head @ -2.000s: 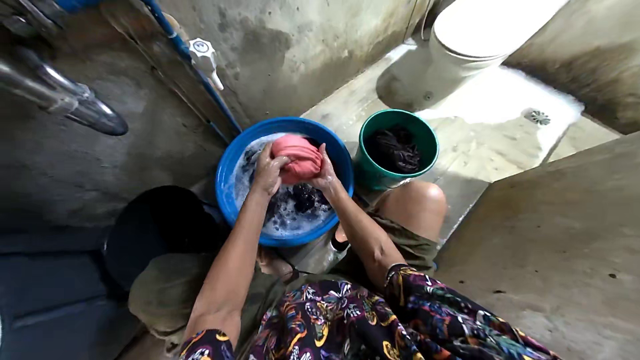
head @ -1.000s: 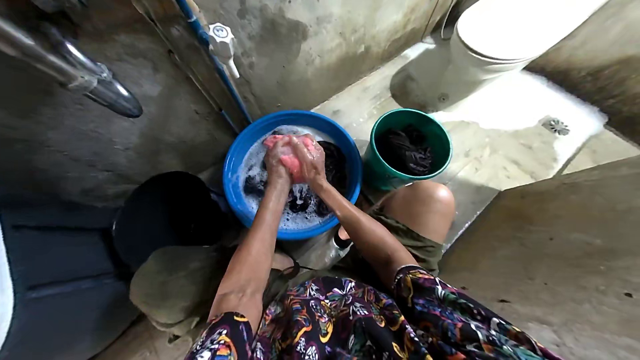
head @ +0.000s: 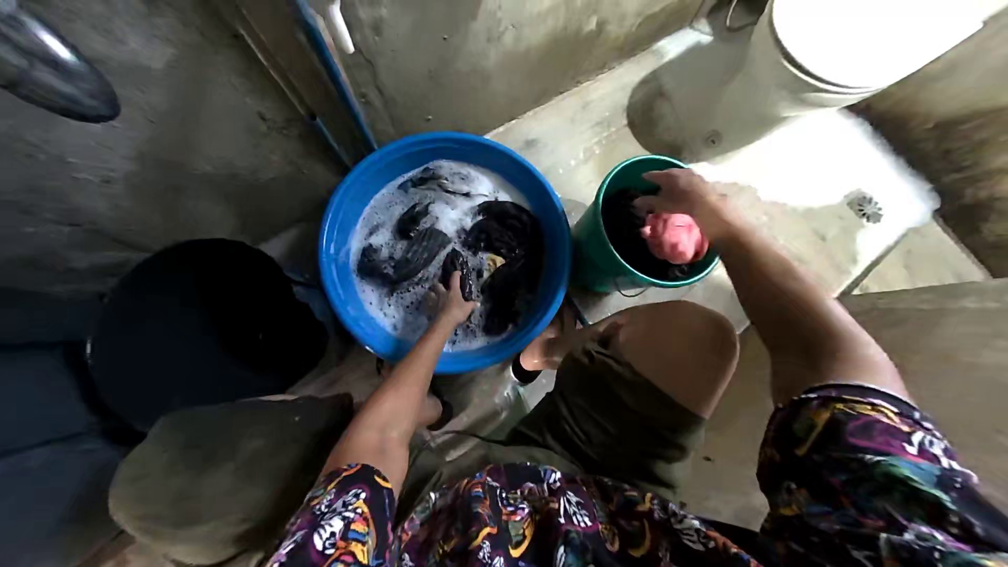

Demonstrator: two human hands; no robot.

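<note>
A blue plastic basin [head: 447, 361] holds soapy water with dark wet clothes [head: 504, 232] in it. My left hand [head: 450, 299] is in the basin, its fingers on a bunched dark garment [head: 457, 270]; whether it grips the cloth is hard to tell. To the right stands a green plastic bucket [head: 594, 256] with dark cloth inside. Over its rim reaches my right hand [head: 679, 193], fingers spread and apart, just above a pink wrung cloth [head: 675, 238] that lies on the dark cloth. A small yellowish patch [head: 493, 262] shows among the clothes in the basin.
A large black tub [head: 197, 331] stands to the left, near my knee. A metal faucet [head: 59, 71] juts in at the top left, and a blue pipe [head: 335, 71] runs down the wall. A white toilet [head: 843, 47] and a floor drain [head: 865, 206] are at the right.
The pink cloth, held in both hands over the basin before, is now in the green bucket. My right hand has moved right to the bucket; my left hand has gone down to the dark clothes.
</note>
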